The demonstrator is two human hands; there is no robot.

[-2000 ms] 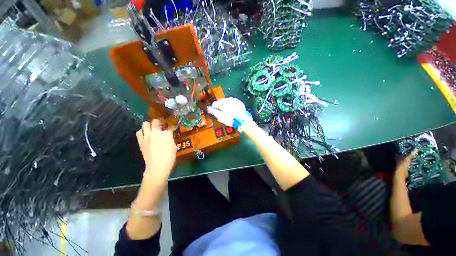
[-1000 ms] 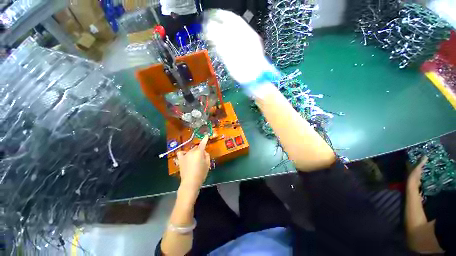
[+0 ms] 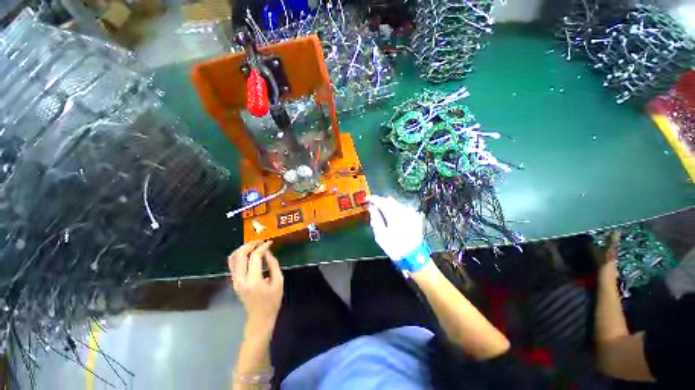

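The orange test fixture (image 3: 335, 217) stands on the bench. Its toggle clamp handle (image 3: 257, 93) has the red tip pointing down, and the clamp is lowered over the nest. The ring board under it is mostly hidden; a pale wire lead (image 3: 259, 204) runs out to the left. The panel meter (image 3: 289, 219) shows lit red digits. My bare left hand (image 3: 257, 278) is at the fixture's front left edge, fingers curled, nothing visible in it. My gloved right hand (image 3: 398, 228) is at the front right corner, fingertips beside the rocker switches (image 3: 352, 200); I cannot tell whether it holds anything.
A board pile (image 3: 438, 145) with dark wires lies right of the fixture. A large layered stack (image 3: 91, 167) in clear plastic is at the left. Stacked wired boards (image 3: 449, 38) stand at the back. A red tray (image 3: 678, 114) and a neighbouring worker's arm (image 3: 613, 324) are at the right.
The clamp handle has swung down from its raised position. My right hand has come down from above to the switches. My left hand has drawn back from the nest to the front edge.
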